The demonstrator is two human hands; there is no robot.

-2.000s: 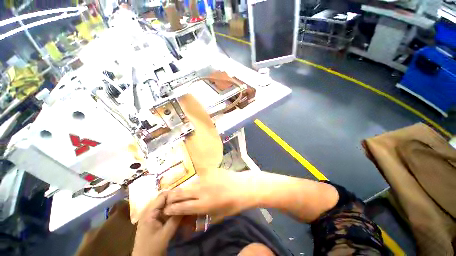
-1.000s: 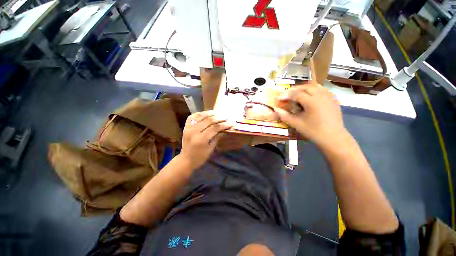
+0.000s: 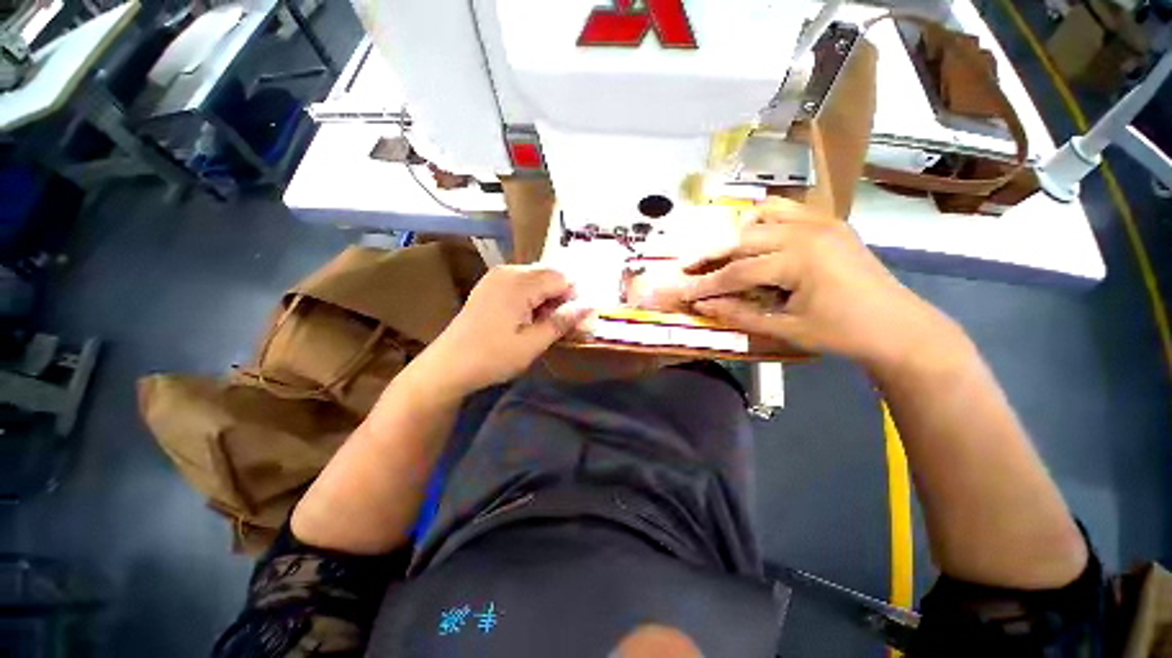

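The white sewing machine head point(image 3: 630, 109) with a red mark stands in front of me. Below it lies the yellow-orange and white clamp frame point(image 3: 675, 334) on a tan bag body point(image 3: 842, 129), whose parts show on both sides of the head. My left hand point(image 3: 508, 321) rests at the frame's left edge, fingers bent. My right hand point(image 3: 803, 276) is over the frame's right part, fingertips at the window; something small and dark shows within its fingers. The area under the head is overexposed, so a patch there cannot be made out.
Tan bags point(image 3: 321, 347) lie slumped at the left by my knees. Brown pieces point(image 3: 964, 84) lie on the white machine table point(image 3: 1015, 244) at the right. A pale arm point(image 3: 1118, 116) stands at its right edge. A dark apron point(image 3: 604, 476) covers my lap.
The view has swung round to face the machine. My hands, together at the frame's near side earlier, are now apart on it. Since one second ago, my right fingers have moved slightly left over the window.
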